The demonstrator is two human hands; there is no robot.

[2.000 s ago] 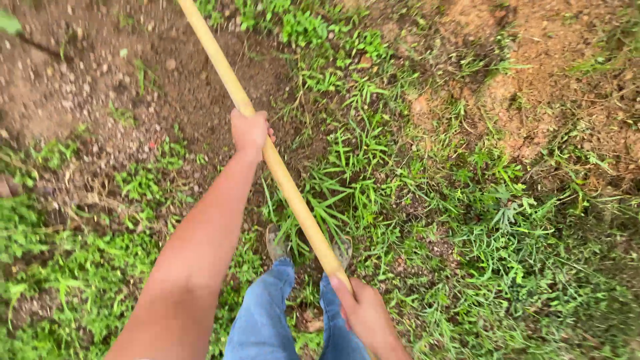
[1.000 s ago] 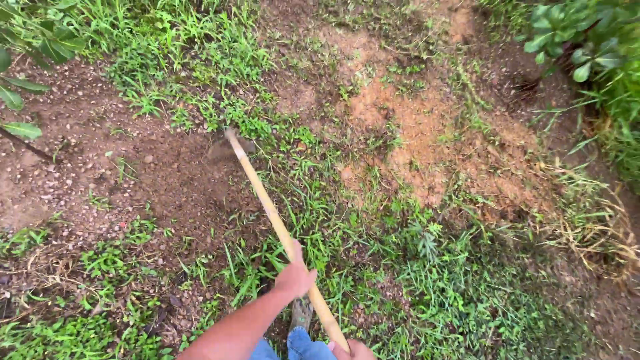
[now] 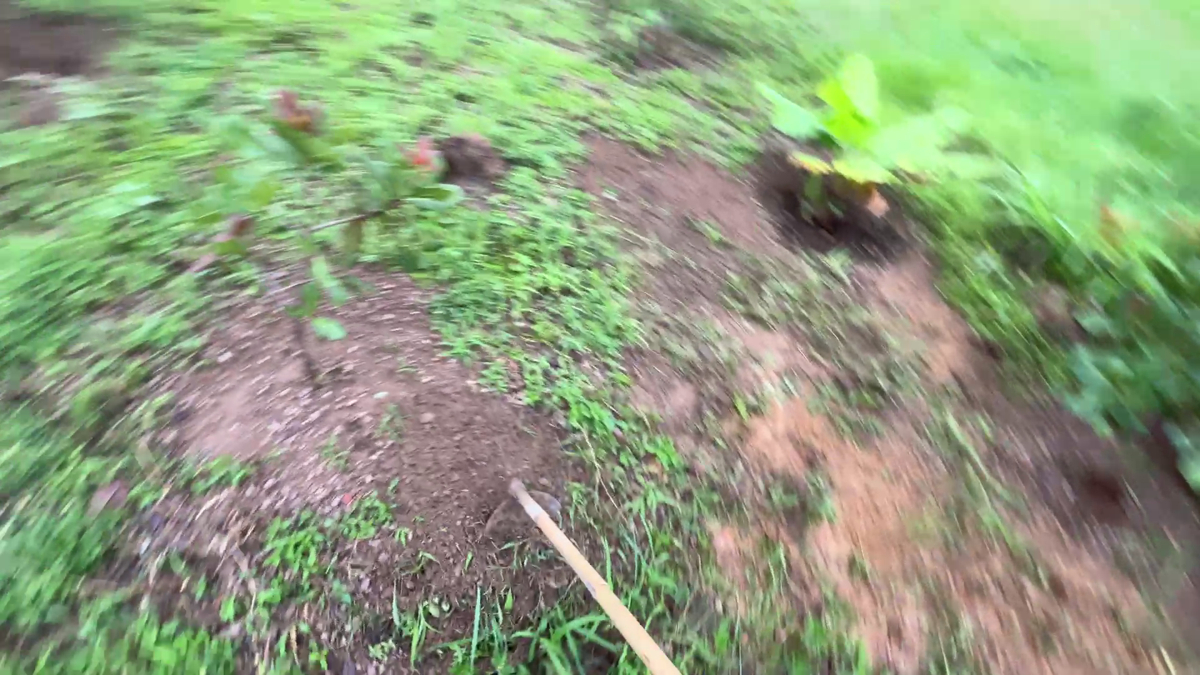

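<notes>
A long wooden handle (image 3: 600,589) rises from the bottom edge, right of the middle, and slants up and left to a broad metal hoe blade (image 3: 525,516). The blade rests on or close to brown soil (image 3: 459,469), where bare ground meets a strip of low green weeds (image 3: 562,366). Neither my left hand nor my right hand is in the picture; the near part of the handle lies below the frame. The view is blurred.
A thin-stemmed sapling (image 3: 305,352) with reddish leaf tips stands in the bare soil at left. Upper right, a broad-leaved plant (image 3: 848,141) grows by a dark hollow. Orange-brown earth (image 3: 872,525) covers the right, with leafy growth (image 3: 1134,347) at the edge.
The view has swung up and ahead, so both hands, seen on the handle before, are out of frame. The blade now shows against bare soil, left of the weed strip.
</notes>
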